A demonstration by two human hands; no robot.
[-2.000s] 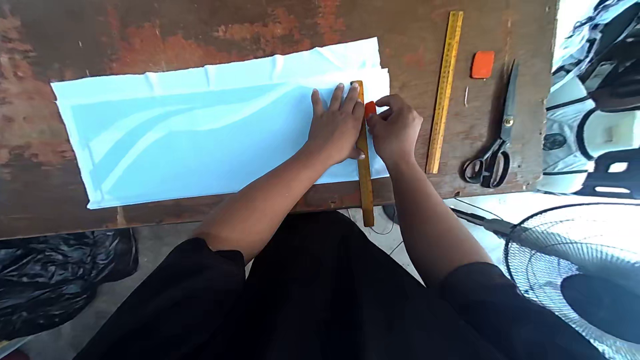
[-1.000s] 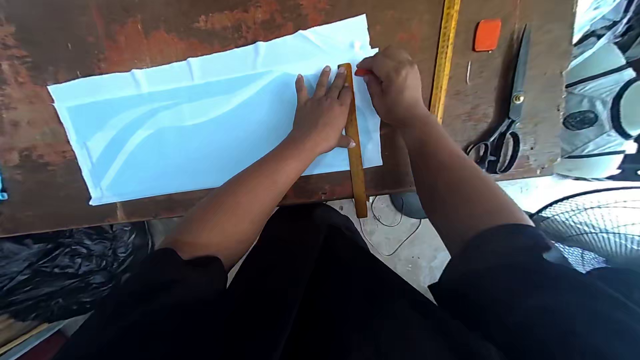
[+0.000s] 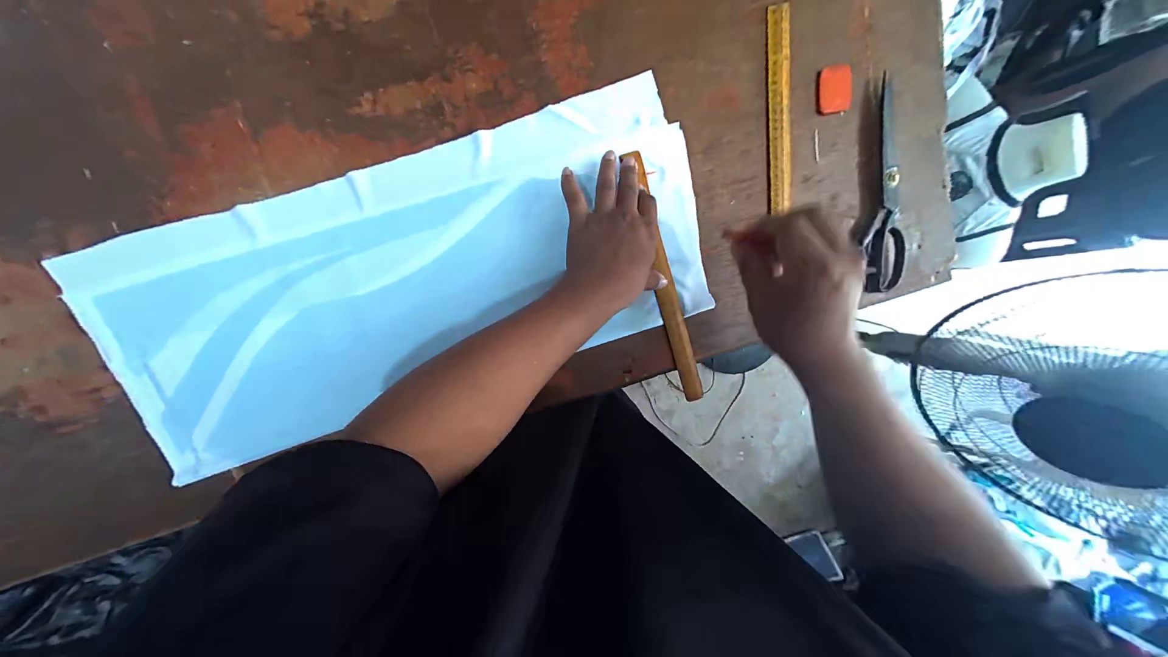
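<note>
My left hand (image 3: pixel 613 239) presses flat, fingers spread, on a light blue-white fabric piece (image 3: pixel 365 301) and on the upper part of a wooden ruler (image 3: pixel 673 319) that crosses its right end. The ruler's lower end sticks out past the table edge. A small reddish mark shows on the cloth near the ruler's top. My right hand (image 3: pixel 798 274) is raised to the right of the cloth, blurred, with its fingers curled around a small orange-red piece (image 3: pixel 735 235), perhaps tailor's chalk. Behind it lies a yellow measuring ruler (image 3: pixel 778 109), its lower end hidden by this hand.
On the worn wooden table (image 3: pixel 438 55) lie an orange-red block (image 3: pixel 834 89) and dark-handled scissors (image 3: pixel 889 182) to the right. A fan (image 3: pixel 1086 429) stands beyond the table's right corner, near white and black items. Cables cross the floor below the ruler.
My right hand has left the cloth by the ruler's top and moved right and toward me. A reddish mark now shows there. My left hand stays on the cloth and the wooden ruler.
</note>
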